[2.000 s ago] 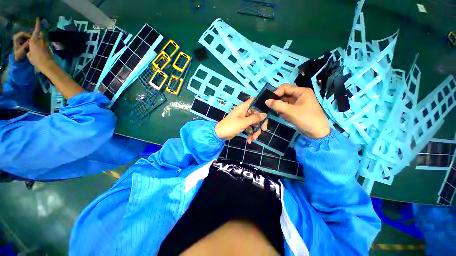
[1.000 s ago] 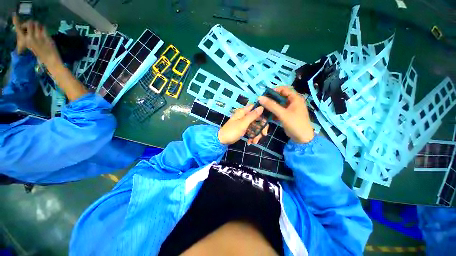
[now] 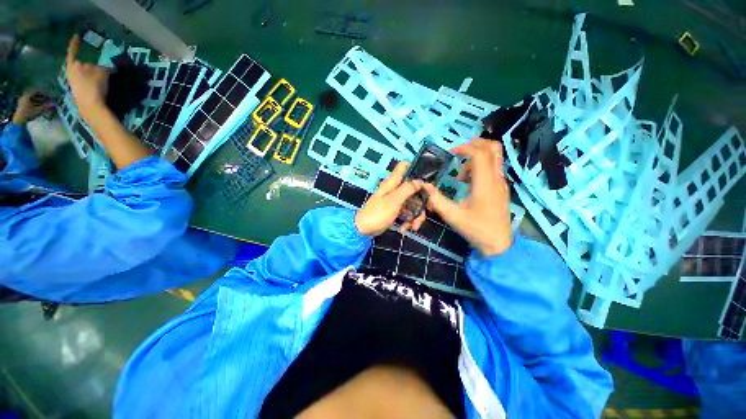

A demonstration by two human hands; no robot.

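Observation:
My left hand (image 3: pixel 391 203) holds a small dark frame (image 3: pixel 430 164) with a glossy black window, tilted upward above the sheets. Dark frame parts also show under its fingers. My right hand (image 3: pixel 478 196) is beside the frame, its thumb at the frame's lower right edge and its index finger bent near the upper right corner; whether it grips the frame cannot be told. A sheet of black die-cuts (image 3: pixel 419 260) on pale blue liner lies below my hands, partly hidden by them. A partly emptied sheet (image 3: pixel 350 149) lies to the left.
Empty pale blue liners (image 3: pixel 622 204) are heaped at right, with crumpled black film (image 3: pixel 541 143). Yellow-edged frames (image 3: pixel 262 140) and dark frames (image 3: pixel 243 176) lie at left. Another worker's sleeve (image 3: pixel 90 233) and die-cut sheets (image 3: pixel 214 110) are further left.
The dark frame, earlier tilted between both hands with a black piece at it, now stands more upright and shows its face. My right fingers have spread apart. The neighbouring worker's hands have moved apart.

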